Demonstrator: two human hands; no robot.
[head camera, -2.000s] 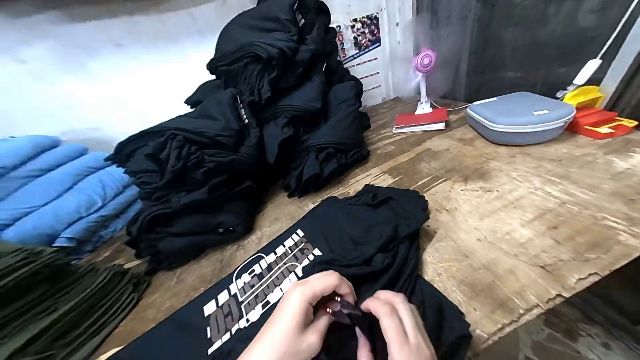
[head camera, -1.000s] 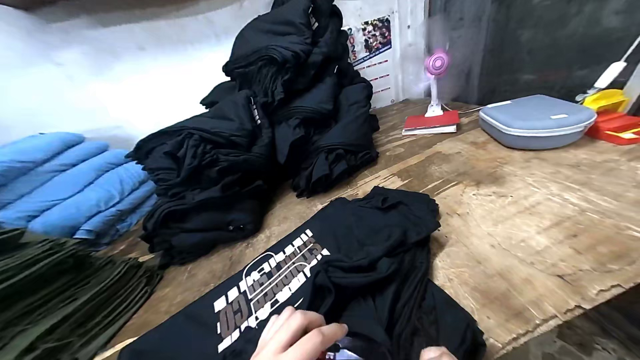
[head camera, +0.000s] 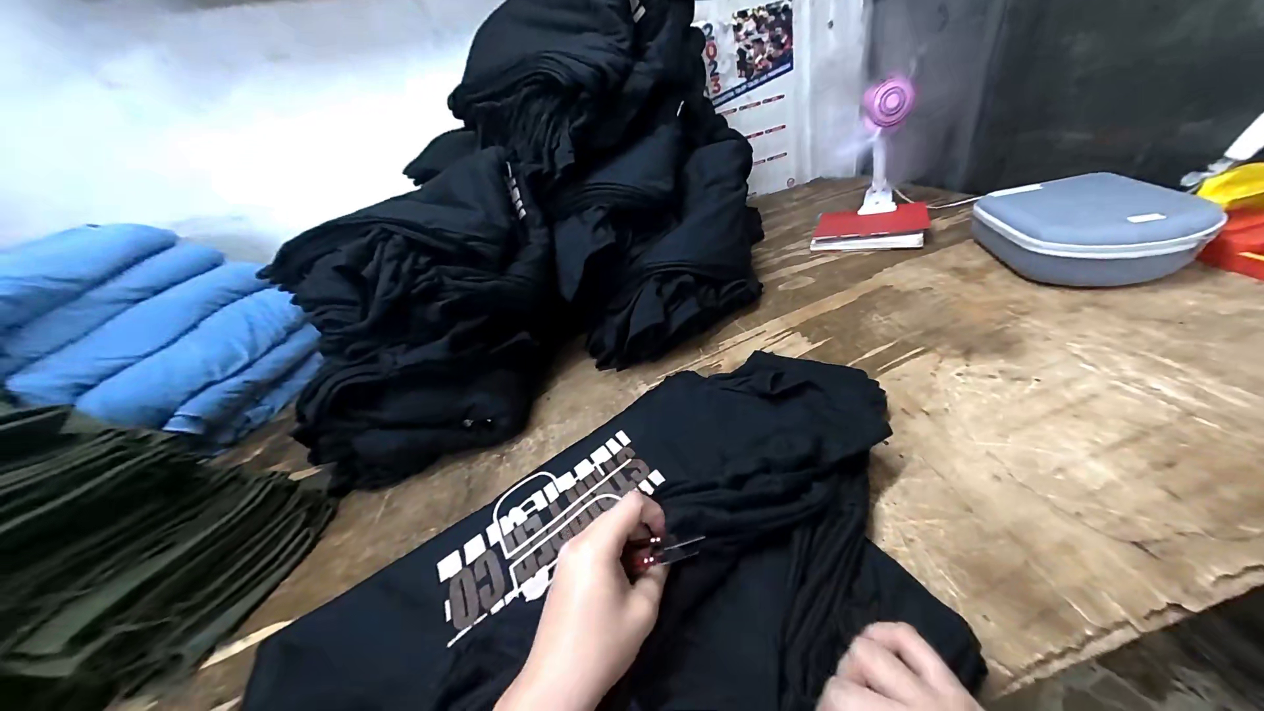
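Note:
My left hand (head camera: 597, 592) holds small thread snips (head camera: 664, 555) with red handles, their thin metal blades pointing right over a black garment (head camera: 760, 425). That garment lies on the wooden table with a white and brown print (head camera: 553, 533) facing up, just left of and under my left hand. Folds of black cloth are bunched between the hands. At the lower right, my right hand (head camera: 894, 671) rests on the black cloth with curled fingers, partly cut off by the frame; whether it pinches the cloth is hidden.
Tall stacks of folded black garments (head camera: 425, 286) stand behind, with blue folded cloth (head camera: 148, 316) and dark green cloth (head camera: 128, 553) at left. Farther back are a pink fan (head camera: 889, 104) on a red book (head camera: 869, 225) and a grey zip case (head camera: 1096, 227). The table edge (head camera: 1136, 627) runs lower right.
Two seconds ago my hands were close together over the black cloth; now they are apart. Since one second ago, my left hand has moved up the garment, and the snips show clearly.

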